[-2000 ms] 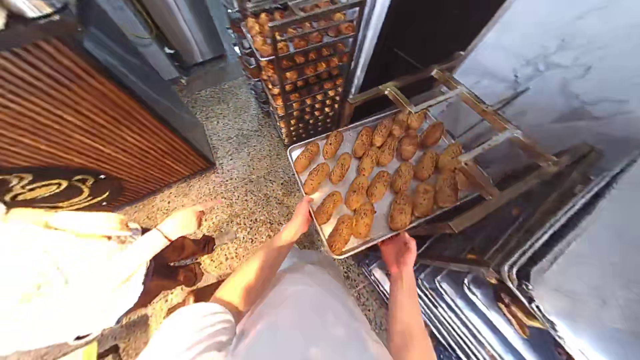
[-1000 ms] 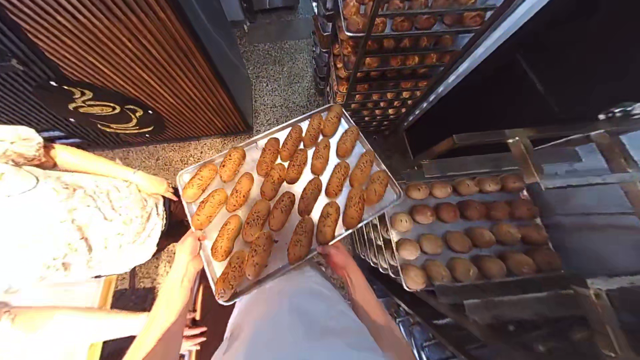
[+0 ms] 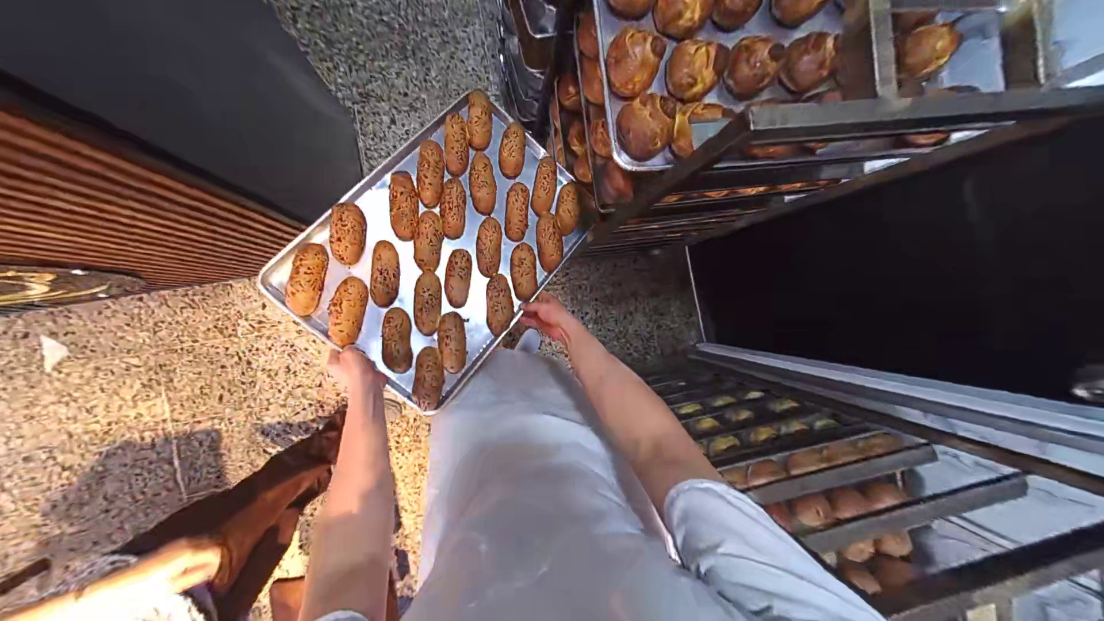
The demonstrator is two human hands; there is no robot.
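Observation:
A metal baking tray full of oblong seeded bread rolls is held out level before me, turned at an angle. My left hand grips its near left edge. On the near right edge, my right hand is closed, its fingertips at the rim and partly hidden beneath it. Both arms reach forward over my white apron.
At the upper right stands a metal rack with trays of round browned buns. Another rack with buns is at the lower right. A slatted wooden counter stands left. Another person's hand shows at the lower left.
With the tray still in both hands, my view has turned and moved toward the bun rack, now close at the upper right. The other person has shifted to the lower left of view.

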